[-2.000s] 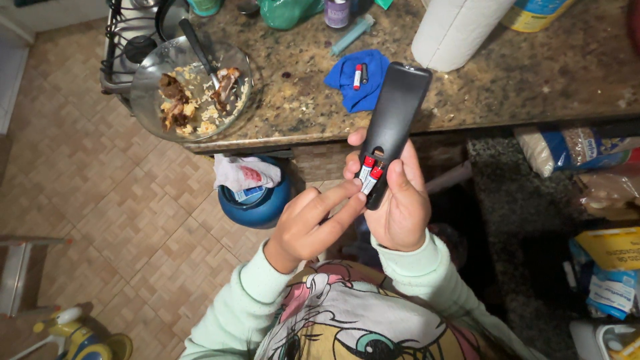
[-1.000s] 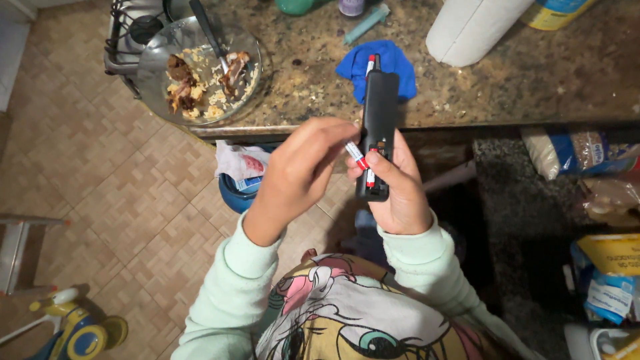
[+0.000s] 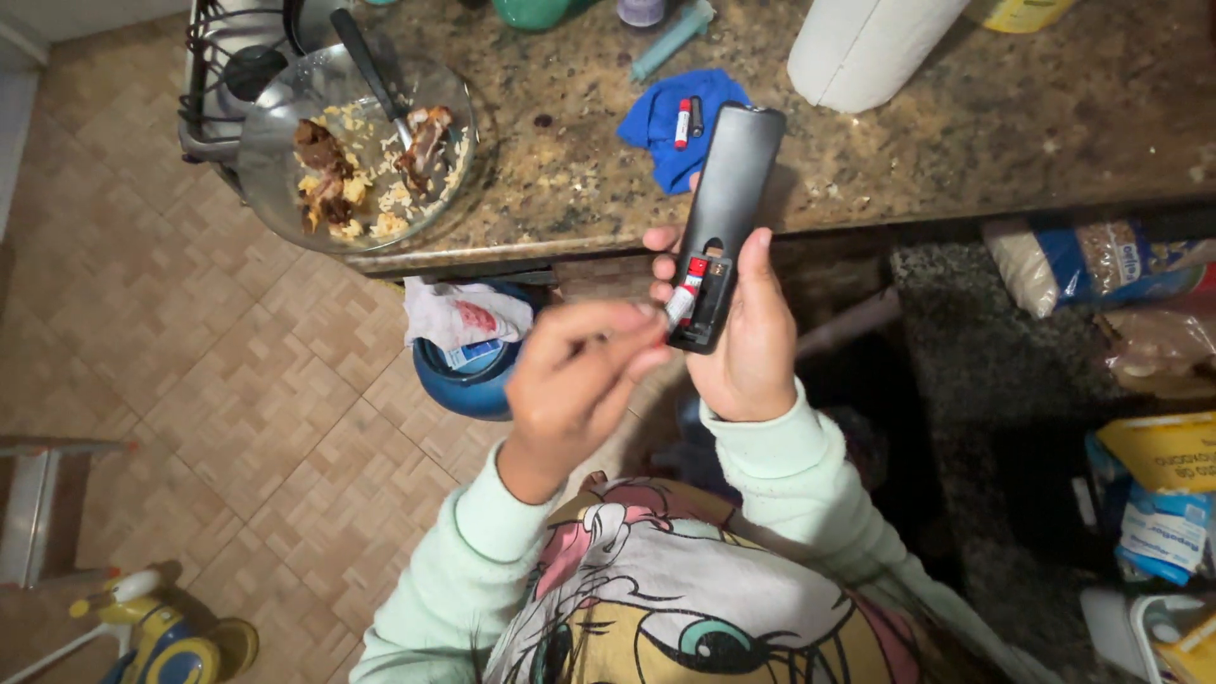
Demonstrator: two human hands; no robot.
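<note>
My right hand (image 3: 750, 323) holds a black remote control (image 3: 731, 180), its back facing up and its battery compartment uncovered. One red and white battery (image 3: 696, 275) lies in the compartment, on its left side; the right side shows bare contacts. Between the fingertips of my left hand (image 3: 579, 380) is a second red and white battery (image 3: 679, 304), tilted at the compartment's lower left edge. Beyond the remote, a blue cloth (image 3: 655, 123) on the granite counter bears a red and white battery (image 3: 682, 123) and a dark battery (image 3: 697, 116), side by side.
A glass bowl (image 3: 271, 204) with food scraps and a black-handled utensil stands at the counter's left edge, by a stove (image 3: 204, 95). A paper towel roll (image 3: 855, 47) and a teal tube (image 3: 670, 43) are farther back. Below are a blue bin (image 3: 465, 385) and packaged food (image 3: 1121, 261).
The remote has tilted, showing more of its back and the compartment. My left hand has come lower beside it, with the battery still in its fingers.
</note>
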